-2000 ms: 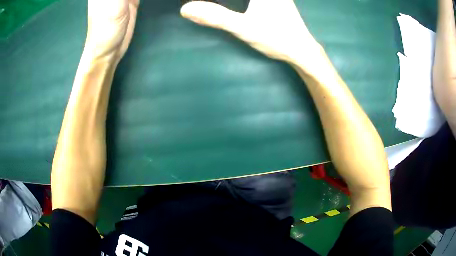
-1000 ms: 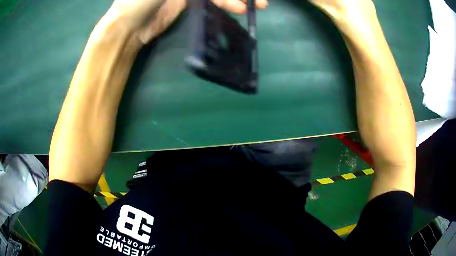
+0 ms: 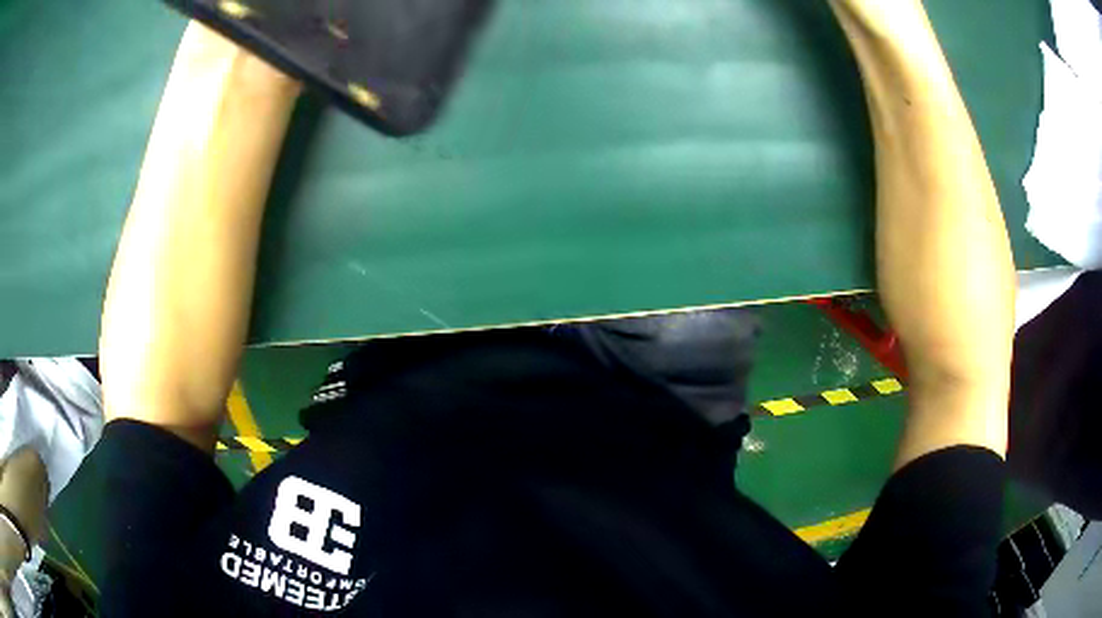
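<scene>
A black phone middle frame (image 3: pixel 375 48) is held up at the top left, tilted and cut off by the top edge. Its near face is solid and dark, with small gold spots along its left edge. My left hand (image 3: pixel 248 66) is behind the frame; only the heel of the hand and the wrist show, and the fingers are hidden. My right forearm comes up at the right, and my right hand is beyond the top edge, out of the picture.
The green table mat (image 3: pixel 580 205) curves across below the frame. White ragged sheets (image 3: pixel 1069 157) lie at the right edge. Another person's hand and wrist (image 3: pixel 18 507) show at the lower left. Dark clothing of a person (image 3: pixel 1057 398) shows at the right. Yellow-black tape (image 3: pixel 834 398) marks the floor.
The phone frame has moved up and left from the top middle, and its solid face now shows. The fingers seen beside it are out of view. Another person's hand has appeared at lower left.
</scene>
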